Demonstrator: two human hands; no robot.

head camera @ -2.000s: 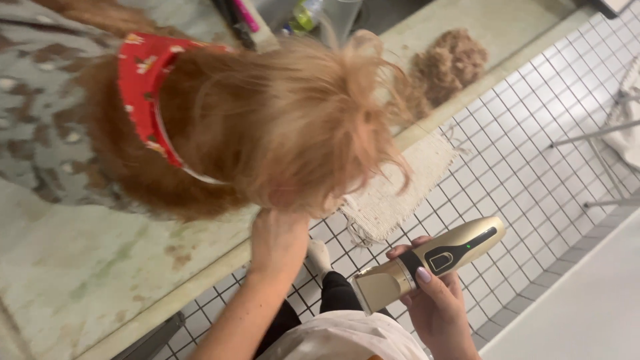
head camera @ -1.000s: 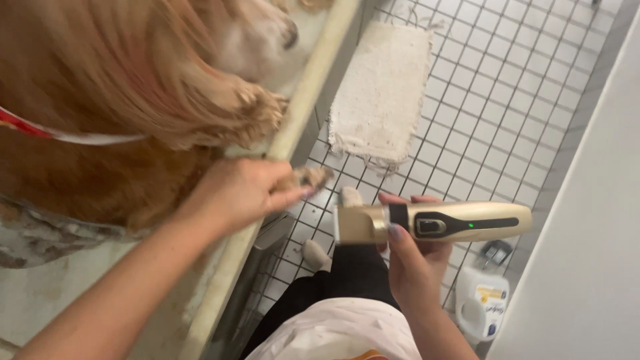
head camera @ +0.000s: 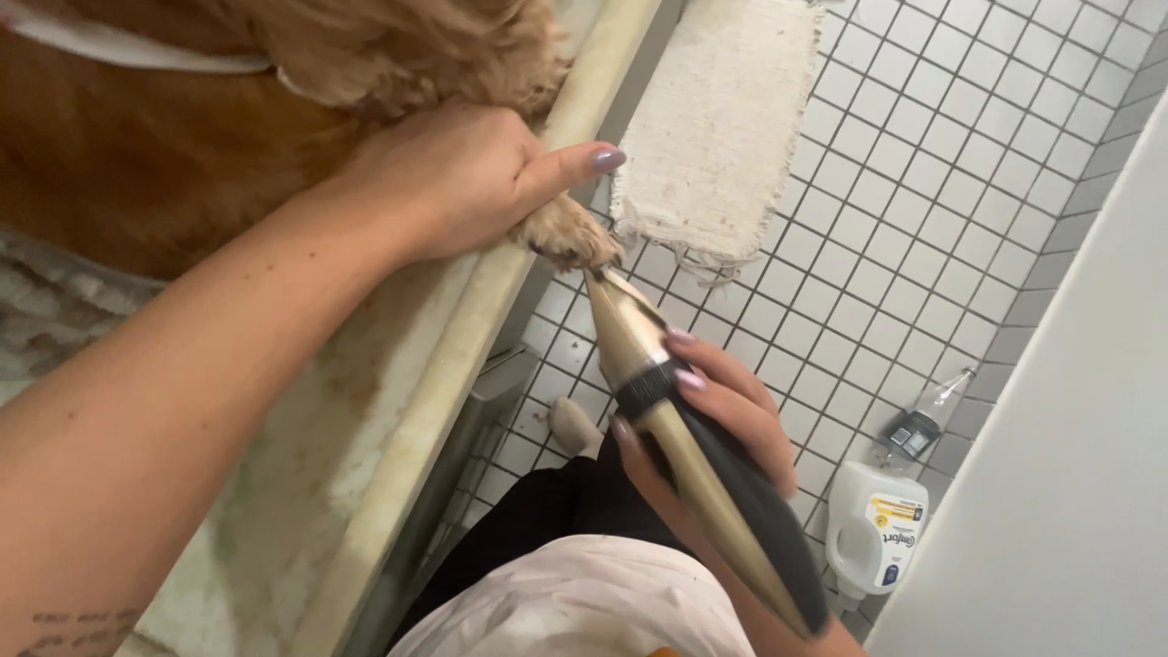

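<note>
A brown long-haired dog [head camera: 164, 155] lies on the counter at the upper left, a white-edged band around it. My left hand [head camera: 474, 178] is closed around one of its legs at the counter's edge, thumb stretched out to the right. The dog's paw [head camera: 570, 235] shows below that thumb, over the floor. In my right hand [head camera: 721, 411] is a gold and black cordless hair clipper [head camera: 639, 360], pointing up and left. Its blade end is at the underside of the paw; whether they touch is hard to tell.
The pale stained counter [head camera: 447, 383] has a raised edge. On the tiled floor lie a frayed cream rag mat [head camera: 716, 128], a clear plastic bottle [head camera: 922, 420] and a white Comfort bottle [head camera: 876, 534], close to the white wall [head camera: 1049, 456] at the right.
The clipper, earlier held almost level away from the paw, is now tilted with its blade end at the paw. My left hand went from beside the dog's head to its leg.
</note>
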